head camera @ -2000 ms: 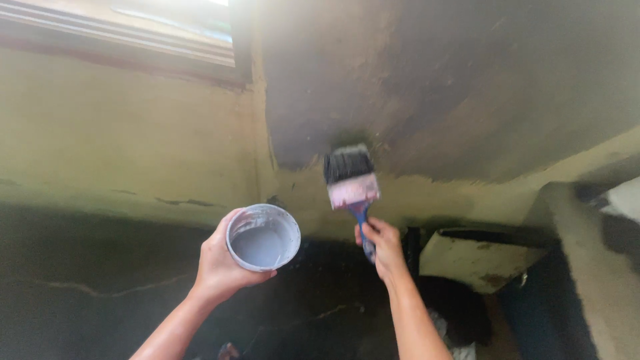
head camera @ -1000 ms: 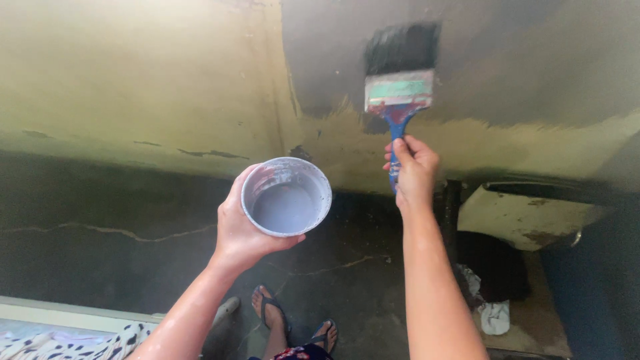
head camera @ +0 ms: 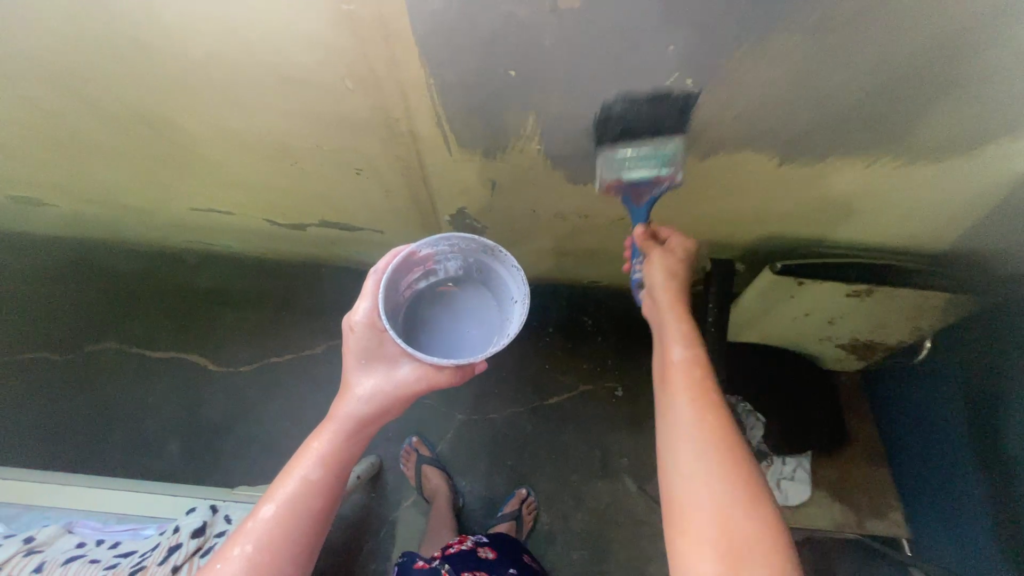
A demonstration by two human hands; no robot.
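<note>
My left hand (head camera: 380,344) grips a round plastic tub (head camera: 454,300) from its left side, its mouth facing up toward me. Grey paint (head camera: 456,320) lies in the tub, and smears coat its inner wall. To the right, my right hand (head camera: 666,268) is closed around the blue handle of a wide paintbrush (head camera: 642,164). The brush points up, its dark bristles over the grey-painted part of the wall (head camera: 544,64); whether they touch it cannot be told. Yellowish wall (head camera: 240,144) shows left of and below the ragged edge of the grey.
A worn, pale metal panel or container (head camera: 840,316) with rusty patches stands at the right, above a dark round thing and crumpled white material (head camera: 790,478). The dark floor (head camera: 200,416) has long cracks. Spotted cloth (head camera: 184,544) lies at lower left. My feet are in flip-flops.
Two seconds ago the brush was lower against the wall's grey edge; it is now higher relative to the tub. Both hands still hold the same things. The view has tilted down.
</note>
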